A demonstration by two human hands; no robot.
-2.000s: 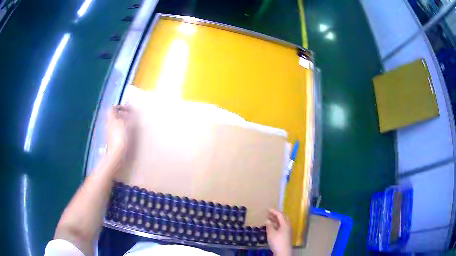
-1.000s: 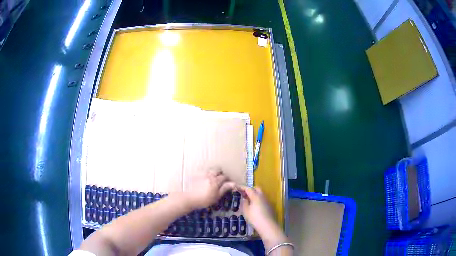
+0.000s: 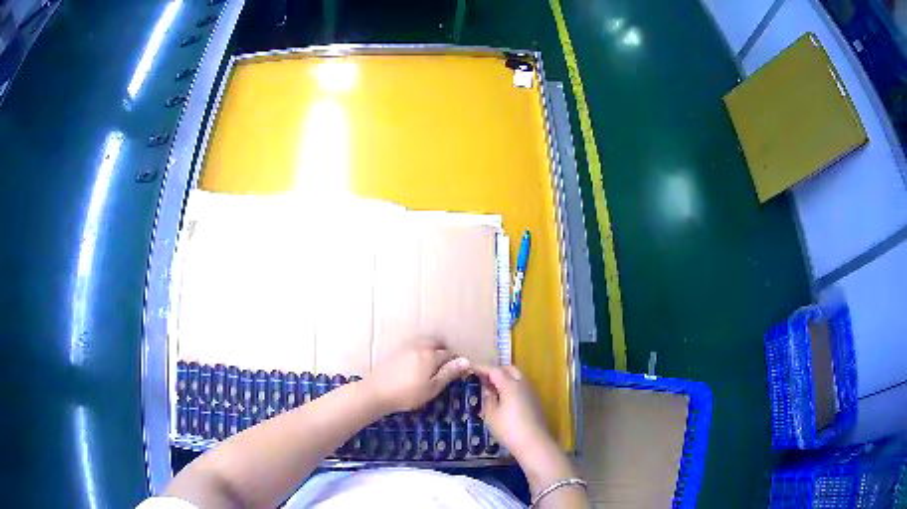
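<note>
Small black parts [image 3: 261, 395] stand close together in two rows along the near edge of the tan cardboard sheet [image 3: 453, 288]. My left hand [image 3: 413, 376] reaches across from the left over the right part of the far row, fingers bent. My right hand [image 3: 505, 398] is at the right end of the rows, its fingertips close to those of my left hand. The fingers hide part of the far row. Whether either hand grips a part cannot be told.
The cardboard lies on a yellow table top [image 3: 428, 129]. A blue pen [image 3: 520, 276] lies right of it. The belt [image 3: 60, 229] with single dark parts runs at left beyond a metal rail [image 3: 159, 288]. A blue bin [image 3: 694, 437] and blue basket [image 3: 784, 383] stand at right.
Since two seconds ago, both hands have come from the cardboard's sides to meet over the right end of the rows. In the last second they have barely moved; the view has shifted slightly.
</note>
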